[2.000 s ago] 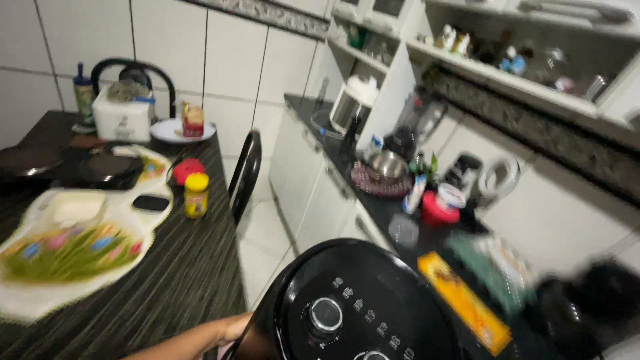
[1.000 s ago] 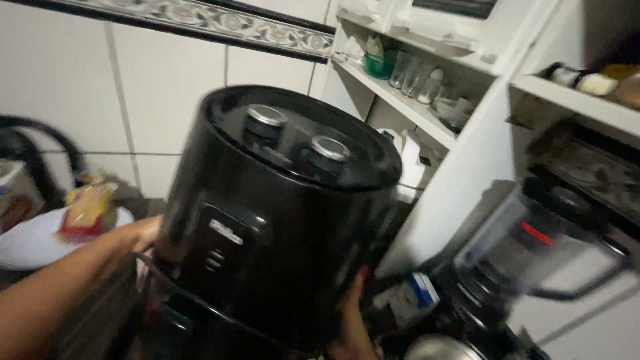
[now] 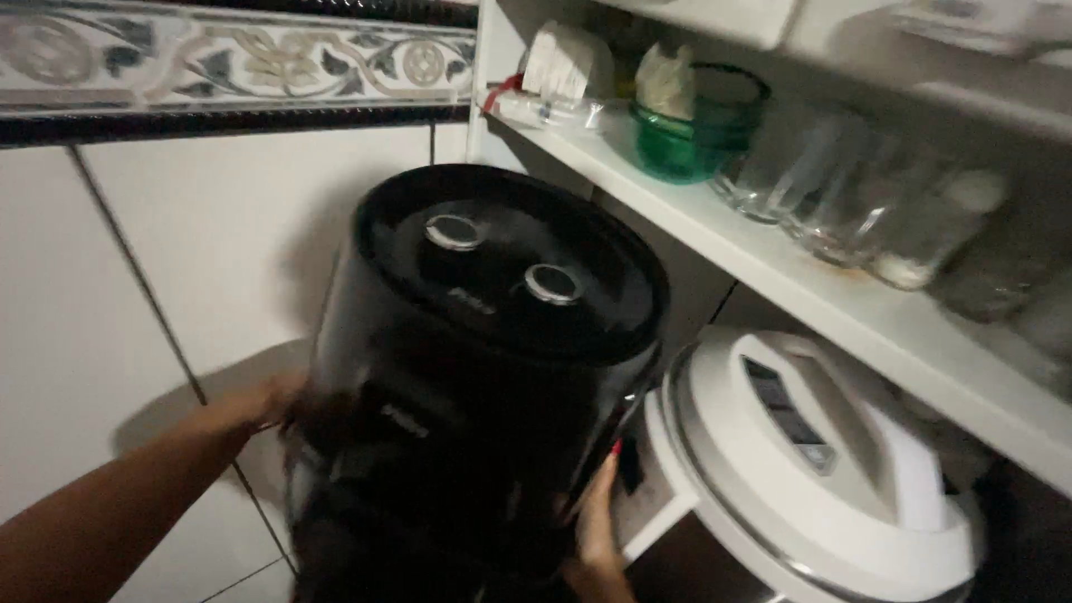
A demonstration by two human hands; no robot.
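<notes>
A black air fryer (image 3: 469, 402) with two round knobs on its top is held between my two hands, in the middle of the head view. My left hand (image 3: 289, 402) grips its left side, with the fingers partly hidden behind the body. My right hand (image 3: 599, 519) presses against its lower right side, low in the view, and a red fingernail shows. Just right of the fryer and my right hand stands a white and dark electric cooker (image 3: 804, 435) with a handled lid. The fryer's base is out of view or too dark to make out.
Above the cooker runs a white shelf (image 3: 712, 239) holding a green glass bowl (image 3: 682, 138) and several clear glasses (image 3: 837, 193). A white tiled wall (image 3: 209, 251) with a patterned border rises behind and to the left of the fryer.
The view has moved from the table and counter to the corner by the shelf, with the air fryer carried along in both hands. The cooker is now close on the right.
</notes>
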